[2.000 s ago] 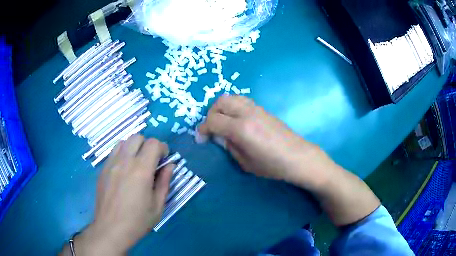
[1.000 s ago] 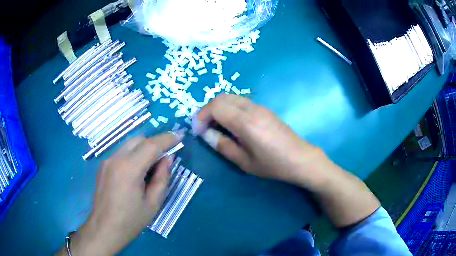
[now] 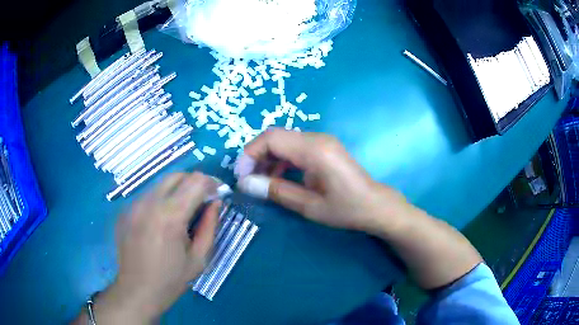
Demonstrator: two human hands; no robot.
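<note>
My left hand (image 3: 162,238) is blurred, its fingers closed on a metal rod (image 3: 217,192) with a pale end toward my right hand. My right hand (image 3: 311,178) is just right of it, thumb and index finger, both with pale finger cots, close together at the rod's end; whether a sleeve is between them cannot be seen. A small group of rods (image 3: 230,251) lies beside my left fingers, partly hidden by them. A heap of white sleeves (image 3: 238,95) lies beyond my hands. A larger row of rods (image 3: 130,130) lies at left.
A clear plastic bag (image 3: 266,25) of white sleeves lies at the far edge, near tape strips (image 3: 131,33). A black tray (image 3: 466,101) with a pale row of rods stands at right, a single rod (image 3: 425,66) beside it. A blue bin (image 3: 28,190) is at the left edge.
The larger row has one rod fewer at its near end than two seconds ago. My left hand has shifted slightly left. My right thumb and index finger have come to the rod's end.
</note>
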